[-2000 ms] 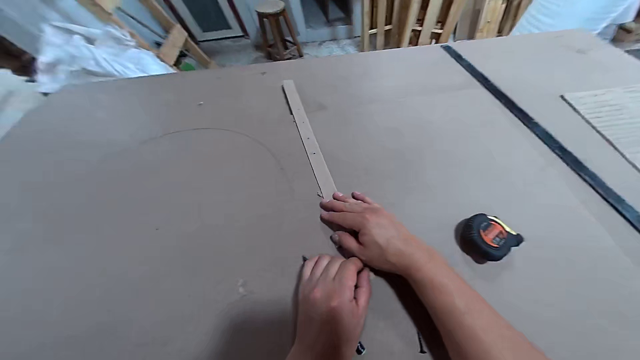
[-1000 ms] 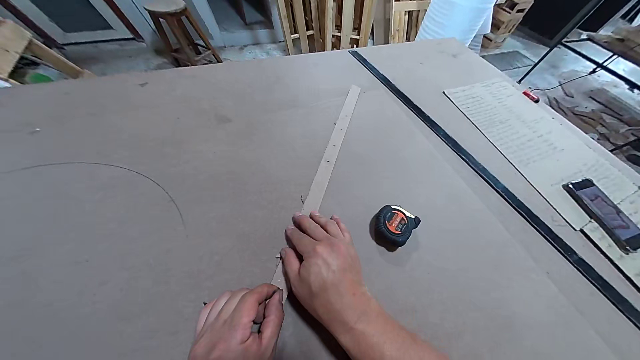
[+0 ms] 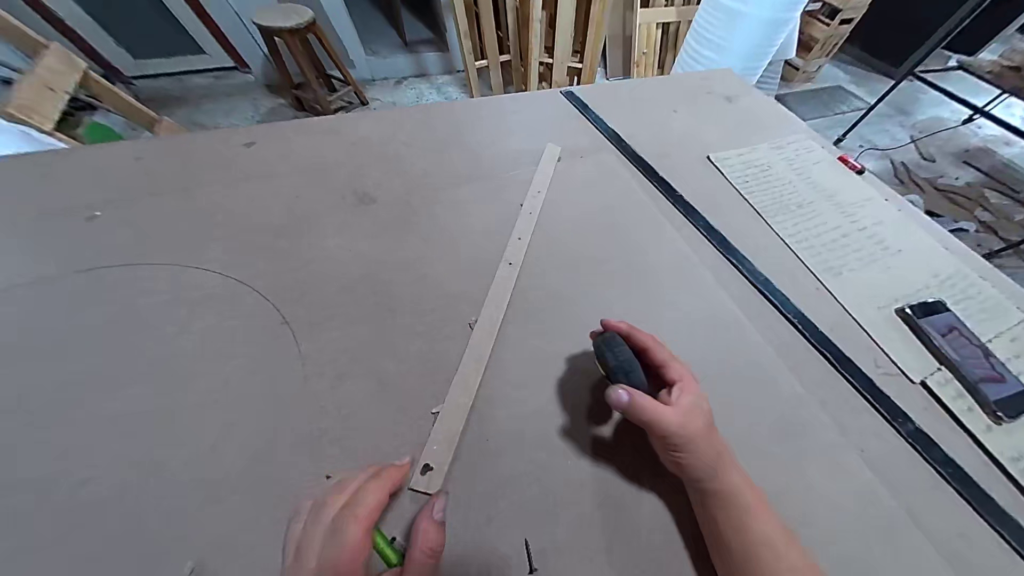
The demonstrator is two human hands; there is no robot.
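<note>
A thin wooden strip (image 3: 490, 320) with small holes along it and a larger hole at its near end lies on the large brown board. My left hand (image 3: 360, 520) is at that near end, fingertips and thumb on either side of it; a green object (image 3: 387, 549), partly hidden, shows between the fingers. Held above the board, right of the strip, is a black tape measure (image 3: 619, 362) in the grip of my right hand (image 3: 668, 400). A dark screw (image 3: 530, 557) lies at the bottom edge. A pencilled arc (image 3: 240, 280) curves across the board at left.
A long dark metal straightedge (image 3: 720, 248) crosses the board on the right. Beyond it are handwritten sheets (image 3: 832, 208), a phone (image 3: 964, 356) and a small red object (image 3: 851, 164). A wooden stool (image 3: 308, 56) and timber slats (image 3: 532, 40) stand past the far edge.
My right hand has left the strip and lifted the tape measure, which lay on the board in both earlier frames. My left hand is now at the strip's near end. The view has swung right.
</note>
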